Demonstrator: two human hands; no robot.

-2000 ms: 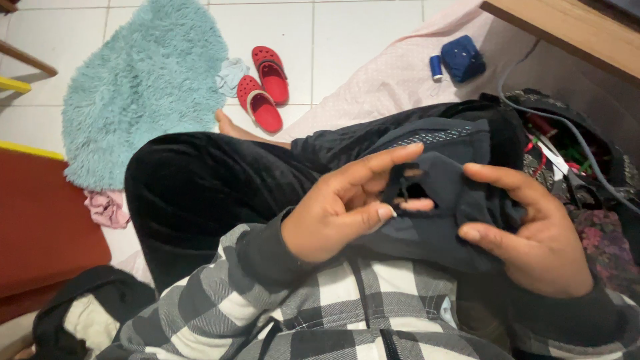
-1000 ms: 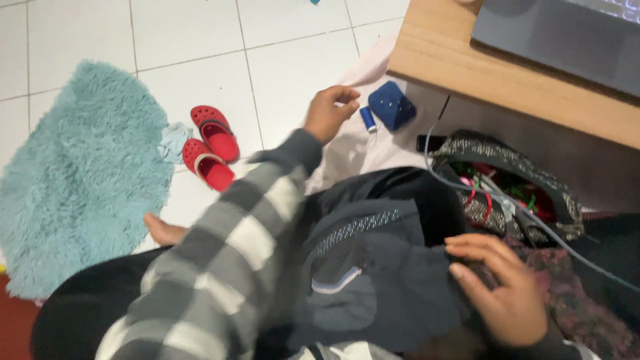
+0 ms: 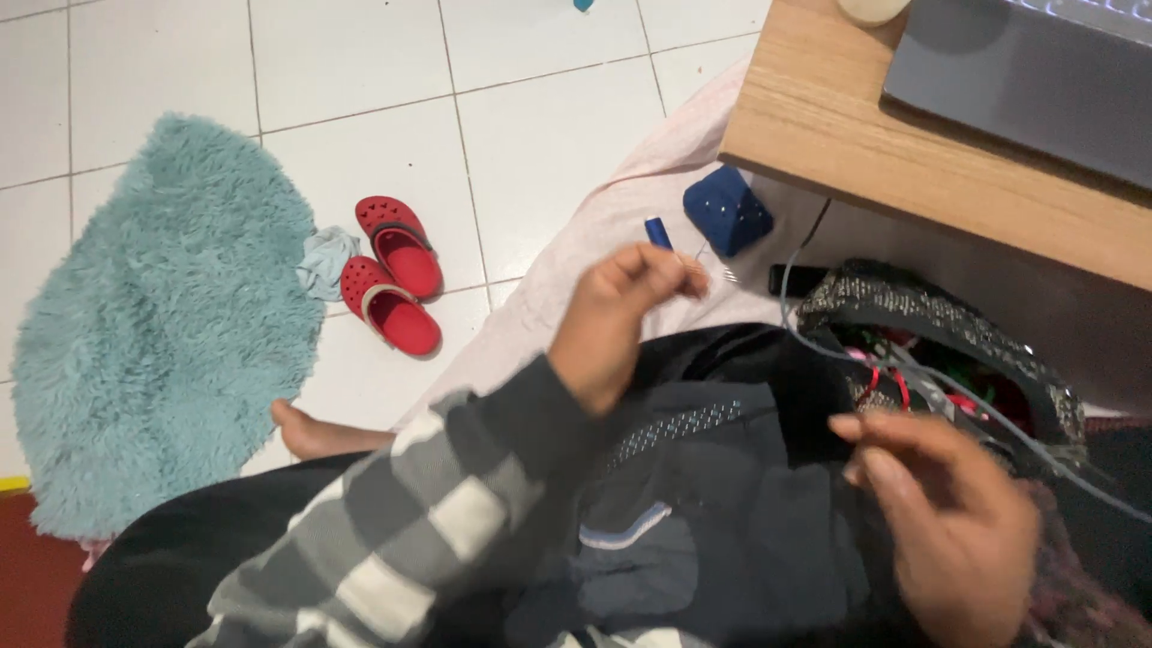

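My left hand (image 3: pixel 625 310) is raised with thumb and fingers pinched together, just below a blue thread spool (image 3: pixel 658 233). A thin line and a blurred glint show near its fingertips; whether it holds something fine is unclear. A blue pincushion (image 3: pixel 727 211) with pale pin heads lies right of the spool. Dark cloth (image 3: pixel 747 540) with a dotted band and a pale-edged opening is spread over my lap. My right hand (image 3: pixel 945 522) hovers at the cloth's right side, thumb and forefinger close together; blur hides whether anything is between them.
A wooden table (image 3: pixel 810 135) bearing a laptop (image 3: pixel 1026 99) juts in at upper right. Below it, a grey cable (image 3: pixel 1017 423) crosses an open sequined bag (image 3: pixel 945 297). Red clogs (image 3: pixel 396 261) and a teal shaggy rug (image 3: pixel 171 333) lie at left on white tiles.
Both hands were at the dark cloth two seconds ago. My left hand has since left it for the area by the spool, and its fingers are now pinched. My right hand has come off the cloth.
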